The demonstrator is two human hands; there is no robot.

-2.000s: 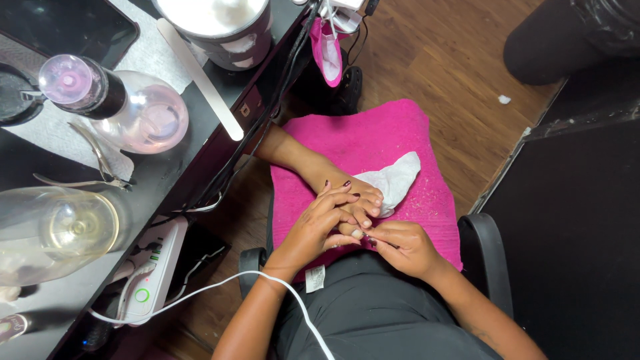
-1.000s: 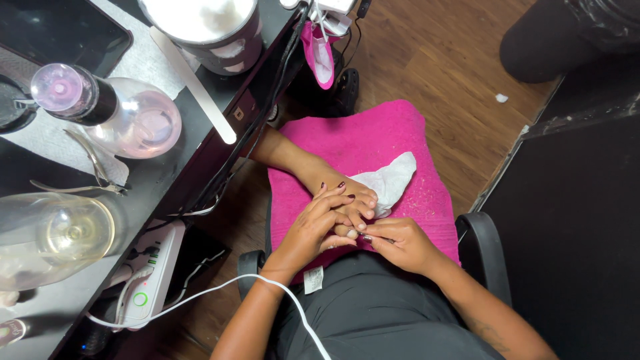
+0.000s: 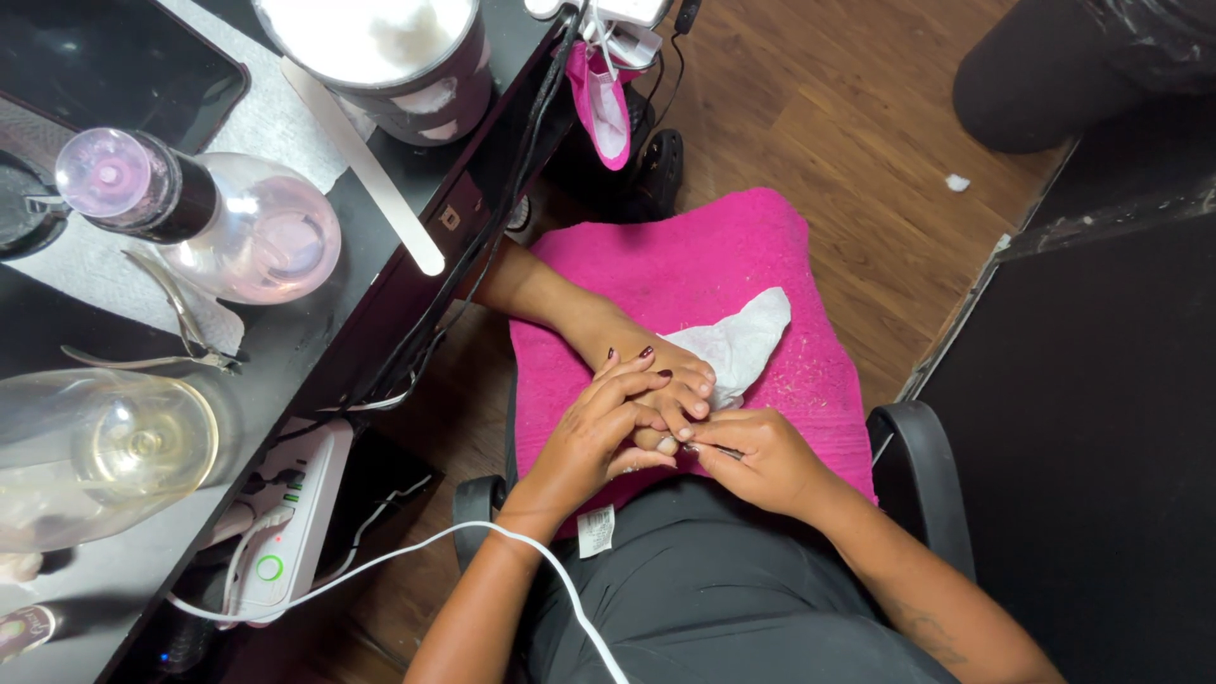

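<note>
Another person's bare foot (image 3: 622, 342) rests on a pink towel (image 3: 684, 247) spread over my lap. My left hand (image 3: 603, 427) lies across the toes, its fingers spread over them and its thumb below the big toe. In my right hand (image 3: 765, 461) is a slim metal tool (image 3: 727, 451), pinched between thumb and fingers, with its tip close to the big toe's nail; its exact kind is hidden by the fingers. A crumpled white tissue (image 3: 746, 347) lies on the towel beside the toes, near pale flakes.
A white cable (image 3: 427, 541) crosses above my left forearm. On the table at left are a nail file (image 3: 370, 171), cuticle nippers (image 3: 190, 332), a clear pump bottle (image 3: 275, 228), another bottle (image 3: 114, 446) and a tub (image 3: 427, 95). A power strip (image 3: 290, 522) sits below. Chair armrest (image 3: 926, 475) at right.
</note>
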